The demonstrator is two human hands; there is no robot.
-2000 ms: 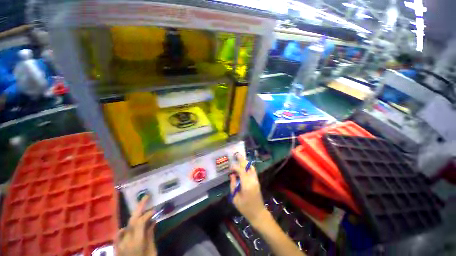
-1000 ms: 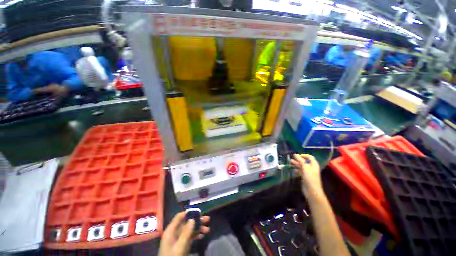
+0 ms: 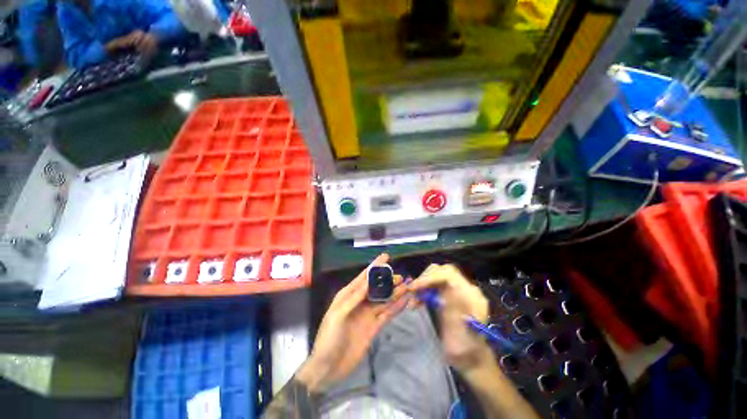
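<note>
My left hand (image 3: 348, 323) holds a small dark rounded-square watch housing (image 3: 380, 282) with a shiny rim, at its fingertips above my lap. My right hand (image 3: 459, 315) is close beside it on the right, slightly blurred, with a thin blue stick (image 3: 490, 331) held in it. Its fingertips are near the housing; whether they touch it is unclear. The press (image 3: 426, 199) stands ahead, with a pale block (image 3: 432, 109) behind its yellow guard.
A red-orange tray (image 3: 225, 188) with white square parts lies left of the press, beside a clipboard (image 3: 94, 229). A blue tray (image 3: 196, 352) is low left. A black tray (image 3: 549, 344) with housings is right of my lap. A blue box (image 3: 655, 135) and red trays (image 3: 680, 254) are right.
The view has tilted down. My right hand has moved from beside the press's right button to my left hand. My left hand still holds the housing, now raised with its face showing.
</note>
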